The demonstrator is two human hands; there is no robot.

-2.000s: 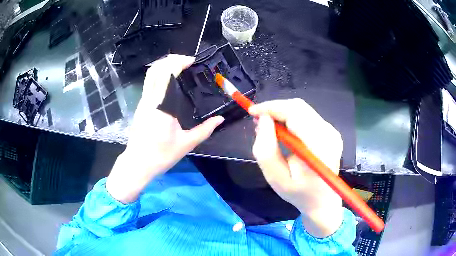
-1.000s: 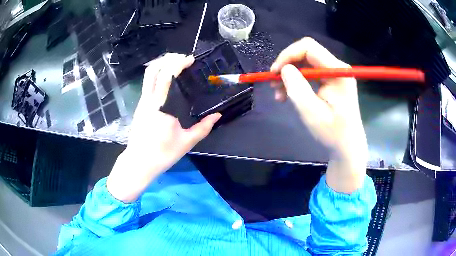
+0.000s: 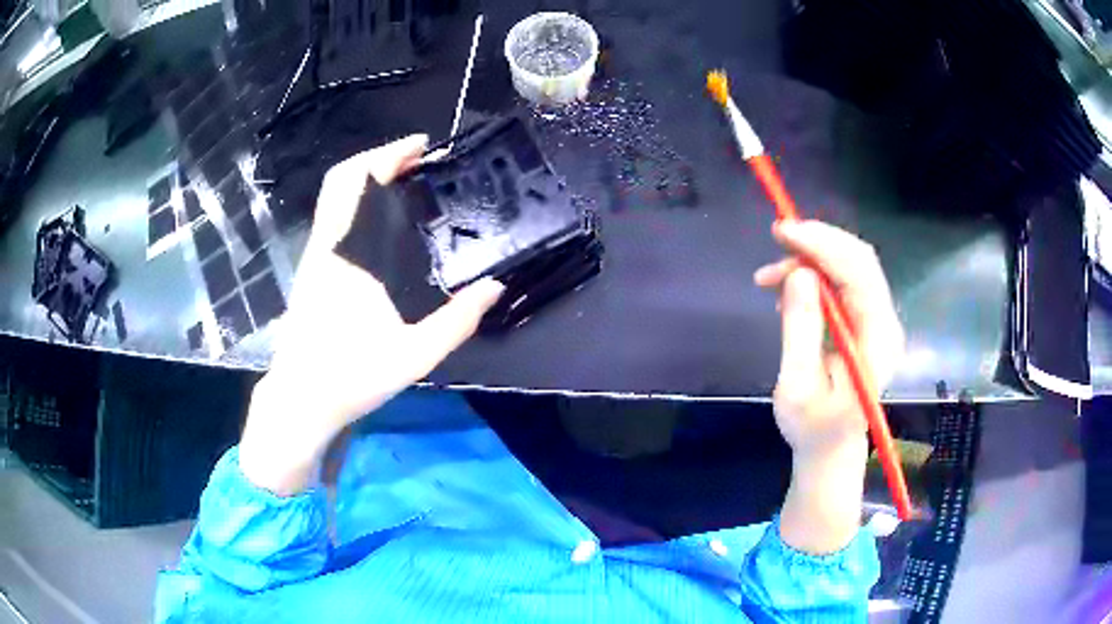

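My left hand (image 3: 366,305) grips a black plastic housing (image 3: 500,207) between thumb and fingers, over the dark mat. The housing is tilted and its upper face shines pale; other black parts show beneath its lower right edge, seemingly a stack. My right hand (image 3: 835,329) holds a brush (image 3: 780,189) with a red-orange handle, off to the right of the housing. Its yellow-orange bristles point up and touch nothing. A translucent round cup (image 3: 551,59) with whitish contents stands beyond the housing, with wet specks on the mat beside it.
Tall black stacked parts (image 3: 976,110) stand at the right. A loose black frame part (image 3: 73,274) lies at the far left, with dark flat pads (image 3: 244,287) nearby. A black flat case (image 3: 1055,293) with a pale edge is at far right. Crates (image 3: 165,439) sit below the bench.
The brush has left the housing and moved right, its bristles swinging upward. The housing in my left hand has turned, and its face now looks paler. My left hand has shifted slightly left.
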